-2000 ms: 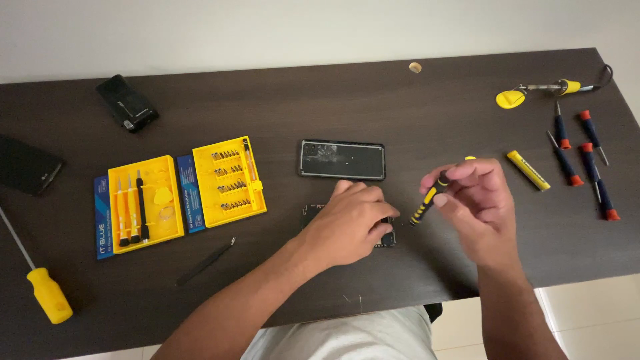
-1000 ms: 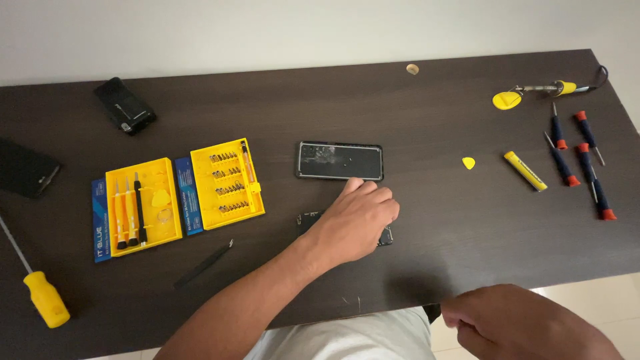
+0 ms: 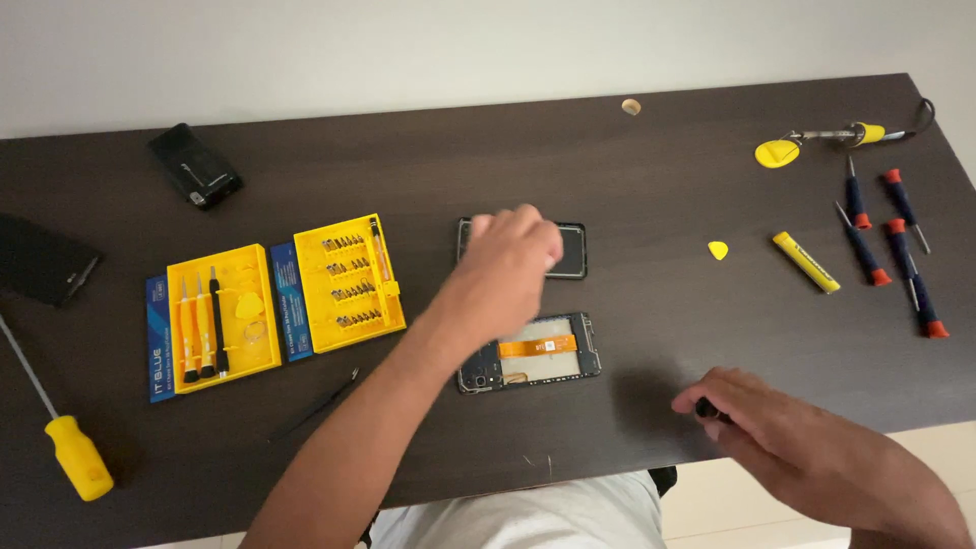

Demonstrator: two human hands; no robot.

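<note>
My left hand (image 3: 511,267) hovers over the phone's back cover (image 3: 570,252), its fingers curled down; whether something is between them is hidden. Below it lies an opened smartphone (image 3: 587,347), with an orange flex cable (image 3: 537,346) across a pale rectangular area. My right hand (image 3: 740,427) is over the table's front edge, closed around a screwdriver handle (image 3: 709,410) whose dark end shows. To the left stands an open yellow bit case (image 3: 347,284) with rows of bits, beside a yellow tray (image 3: 225,316) holding slim tools and picks.
Black tweezers (image 3: 324,404) and a large yellow-handled screwdriver (image 3: 80,457) lie at left, with two dark devices (image 3: 194,168) farther back. At right are a yellow pick (image 3: 717,250), a yellow tube (image 3: 806,262), several small screwdrivers (image 3: 903,202) and a soldering iron (image 3: 865,135) on its stand.
My left hand has lifted off the opened phone and moved up over the back cover, baring the orange cable. My right hand, lowered to the table edge a second ago, is now farther in over the table.
</note>
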